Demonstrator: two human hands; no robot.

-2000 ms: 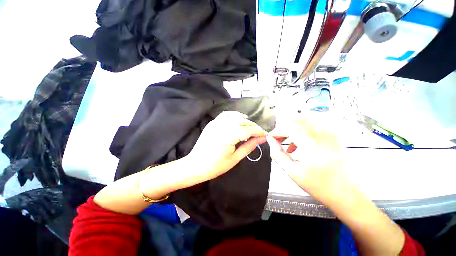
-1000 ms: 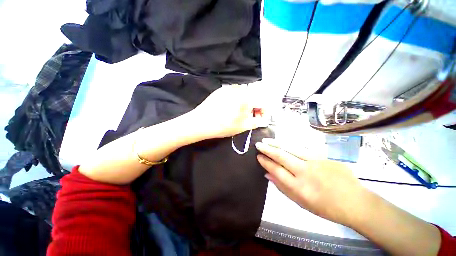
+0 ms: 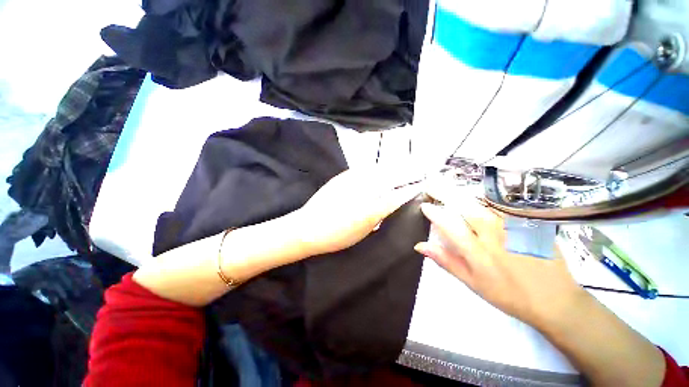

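Observation:
A dark brown-black garment piece [image 3: 359, 280] lies on the white table under and left of my hands, its upper right edge at the presser foot. My left hand [image 3: 355, 208] lies on the cloth with its fingertips at the needle area; glare hides what they touch. My right hand [image 3: 491, 257] lies at the cloth's right edge, its fingers spread and fingertips close to my left ones. The presser foot and needle area [image 3: 462, 168] is small, shiny and partly washed out. The white sewing machine head [image 3: 514, 98] with its blue stripe fills the upper right. The white loop is not clearly visible.
Another dark garment heap [image 3: 317, 57] lies behind, left of the machine. A dark checked garment pile [image 3: 75, 143] hangs at the far left. Green-blue thread snips [image 3: 627, 270] lie right of my right hand, near a grey-blue square plate [image 3: 531, 237]. A ruler strip [image 3: 483, 372] edges the table front.
Both hands have moved from holding the white loop over the cloth up to the needle area. The loop, seen hanging below my left fingers earlier, no longer shows clearly. The view has shifted closer to the machine head.

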